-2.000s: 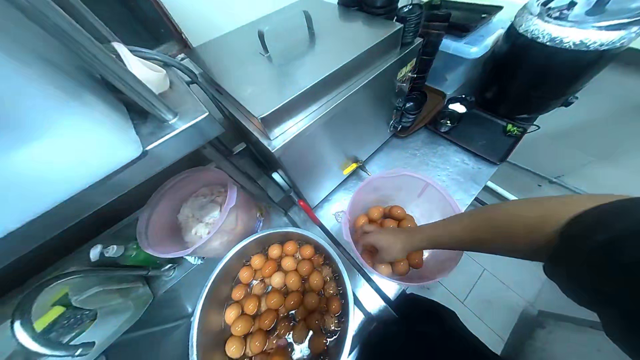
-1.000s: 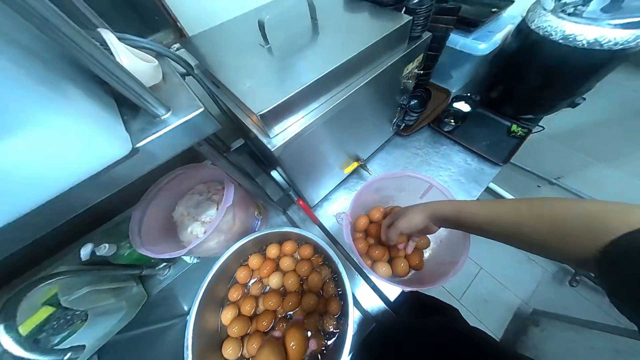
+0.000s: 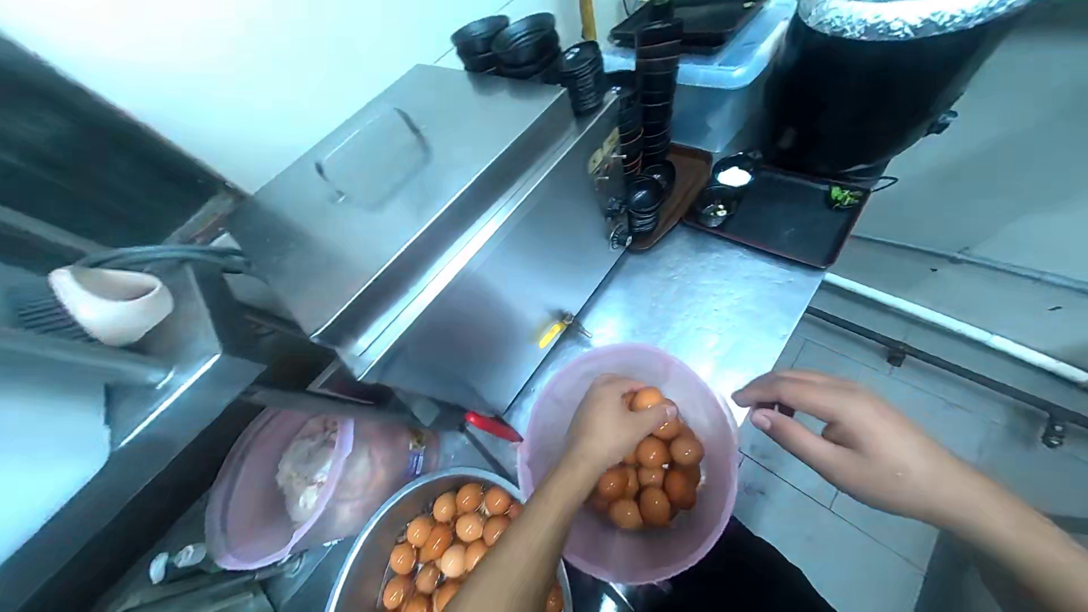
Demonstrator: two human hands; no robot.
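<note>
Brown eggs (image 3: 653, 484) lie piled in a pink plastic basin (image 3: 586, 544) on the steel counter. My left hand (image 3: 616, 421) reaches into this basin with its fingers curled against eggs at the pile's upper left; its fingertips are partly hidden, so whether it grips one cannot be told. My right hand (image 3: 837, 438) is just right of the basin's rim, fingers apart, holding nothing. At the lower left a round steel bowl (image 3: 361, 552) holds more brown eggs (image 3: 438, 544); my left forearm covers part of it.
A lidded steel box (image 3: 476, 280) stands behind the basin, with a yellow-handled tool (image 3: 554, 331) beside its base. A second pink basin (image 3: 225, 510) with pale contents is at left. Stacked black bowls (image 3: 659, 93), a black tray (image 3: 790, 217) and a red-handled tool (image 3: 493, 427) are nearby.
My right hand has left the pink basin and moved right of it. My left hand, earlier low at the steel bowl, is now in the pink basin. The view has shifted.
</note>
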